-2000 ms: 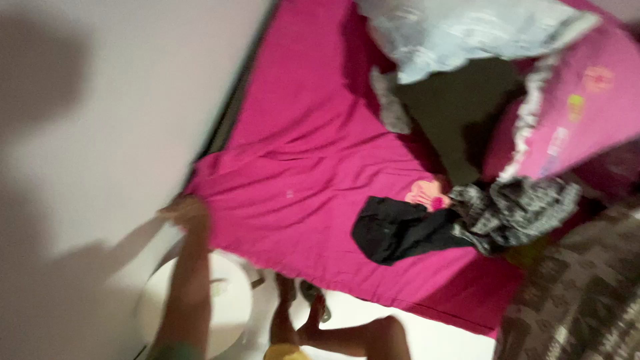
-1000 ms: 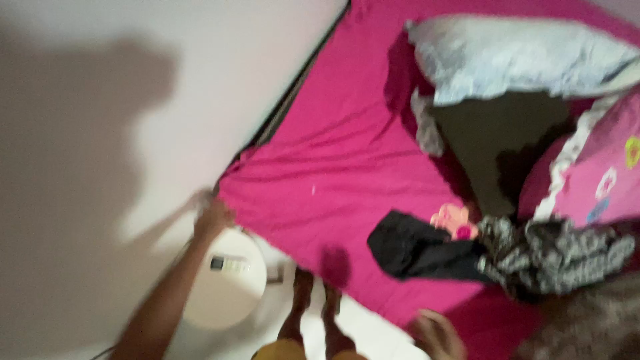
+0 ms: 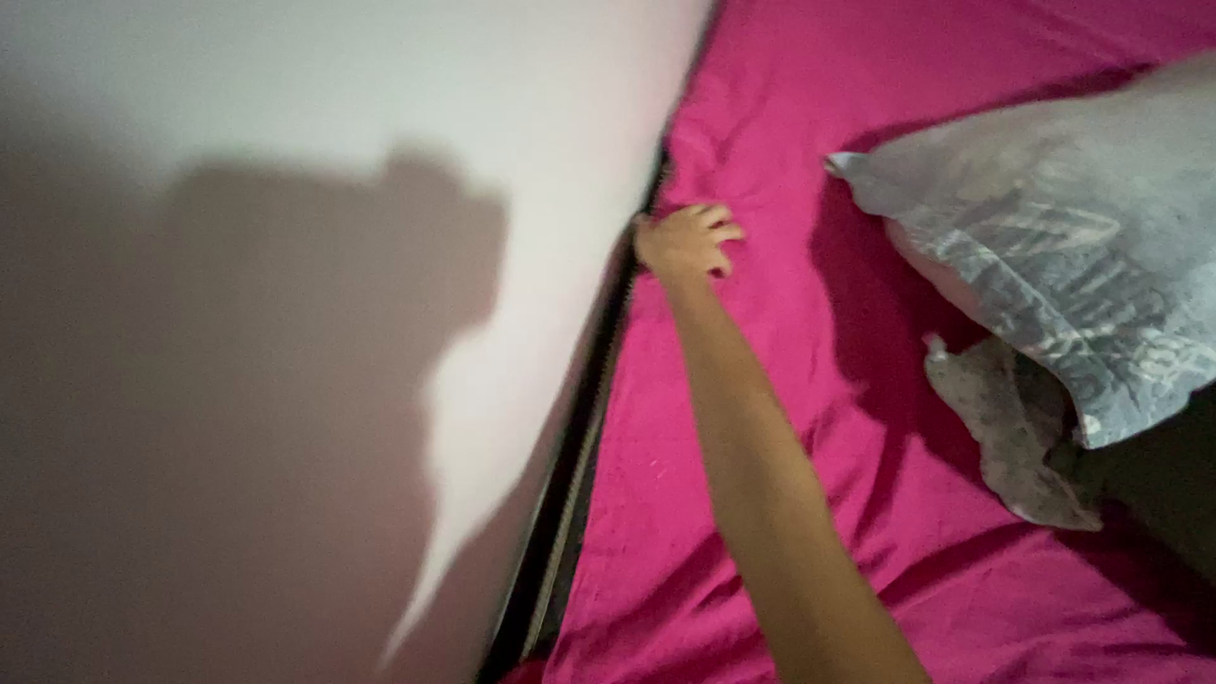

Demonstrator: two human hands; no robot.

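My right hand (image 3: 689, 242) lies on a bright pink bedsheet (image 3: 665, 456) at the bed's edge, beside the wall. Its fingers are spread over the cloth, and one side of the hand reaches the dark gap (image 3: 570, 475) between bed and wall. I see nothing held in it. The forearm comes up from the lower right. The sheet has folds near the hand and below it. My left hand is out of view.
A pale patterned pillow (image 3: 1054, 228) lies on the bed at the right, over a crumpled grey cloth (image 3: 997, 437) and a dark surface (image 3: 1159, 475). The pale wall (image 3: 551, 114) fills the left, with a large shadow on it.
My left hand was at the bed's corner and is now out of view. The right hand, low in the frame a second ago, now touches the sheet's edge by the wall. The view has shifted up the bed.
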